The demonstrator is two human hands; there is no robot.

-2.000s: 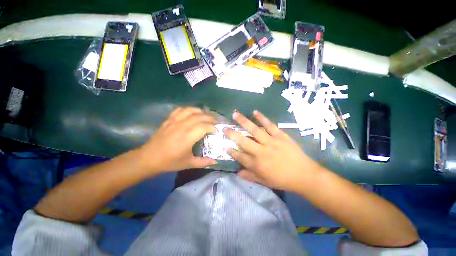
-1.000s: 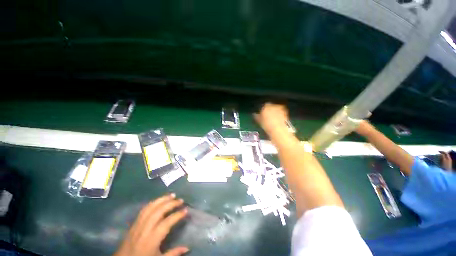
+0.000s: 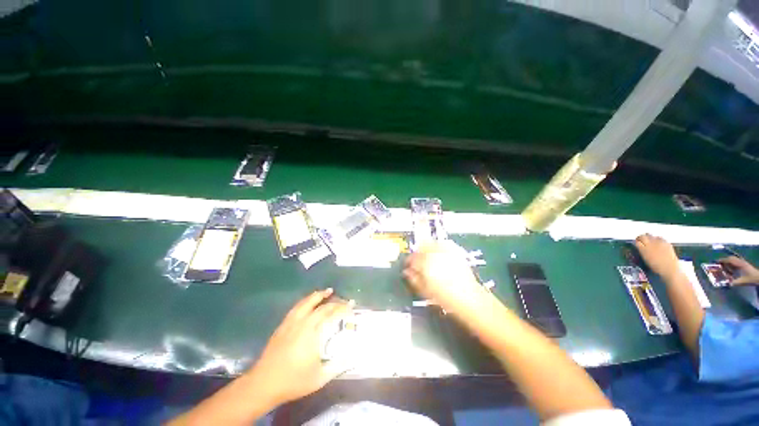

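A phone housing [image 3: 384,337] lies flat in front of me, glaring white in the light. My left hand [image 3: 304,348] grips its left end. My right hand [image 3: 439,273] is over the pile of white paper strips, beyond the housing and to its right. Its fingers point down and hide most of the pile; what they hold, if anything, cannot be told. A few strips [image 3: 476,258] show beside the hand.
Part-assembled phones [image 3: 215,250] [image 3: 291,229] lie at left, open frames [image 3: 354,226] [image 3: 427,218] at centre, and a black phone [image 3: 537,299] at right. Beyond the white rail [image 3: 141,205] lie more units. A yellow-wrapped post [image 3: 566,193] stands at right. A neighbour's blue-sleeved arms [image 3: 724,341] work at far right.
My right hand has come back from beyond the rail to the strip pile. My left hand, empty before, is now on the glaring housing. The view has shifted, showing the black phone again.
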